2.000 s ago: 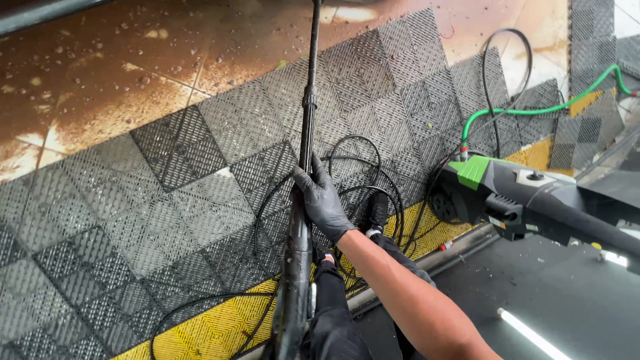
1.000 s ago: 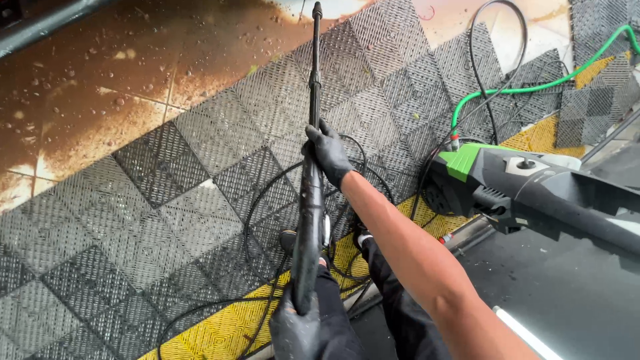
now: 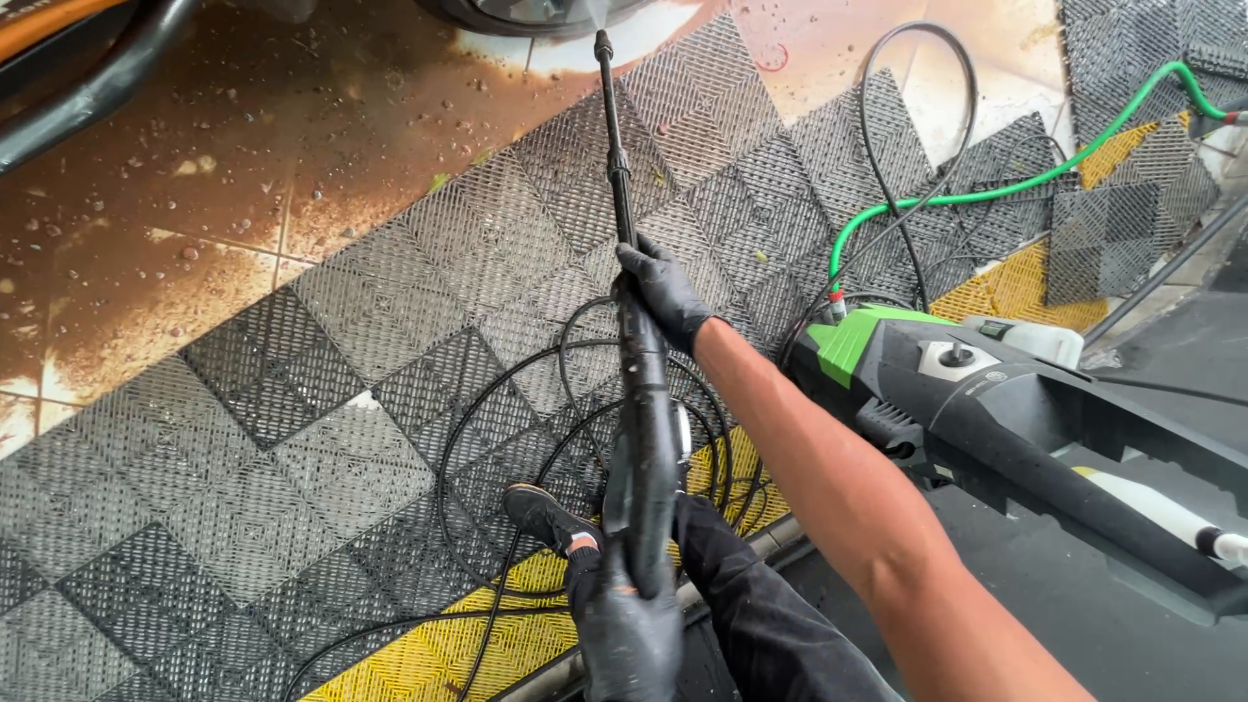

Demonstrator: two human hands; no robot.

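A long black pressure-washer lance with its spray gun [image 3: 643, 390] runs up the middle, nozzle at the top. My right hand [image 3: 668, 292], in a black glove, is closed round its middle, the forearm coming from the lower right. Near the bottom edge my left hand [image 3: 629, 624], gloved too and blurred, grips the rear of the gun; its fingers and the trigger are largely hidden. Pale spray [image 3: 598, 12] shows just beyond the nozzle, by a vehicle's tire [image 3: 531, 21] at the top edge.
A green and black pressure washer [image 3: 936, 361] stands at the right with a green hose [image 3: 1053, 171] attached. A black hose [image 3: 448, 468] coils round my feet on grey and yellow floor tiles [image 3: 361, 448]. Muddy water [image 3: 214, 166] covers the floor at upper left.
My left hand, out of sight two seconds ago, has come into view on the gun's rear. Spray and the tire now show at the top. My right hand keeps its hold on the lance.
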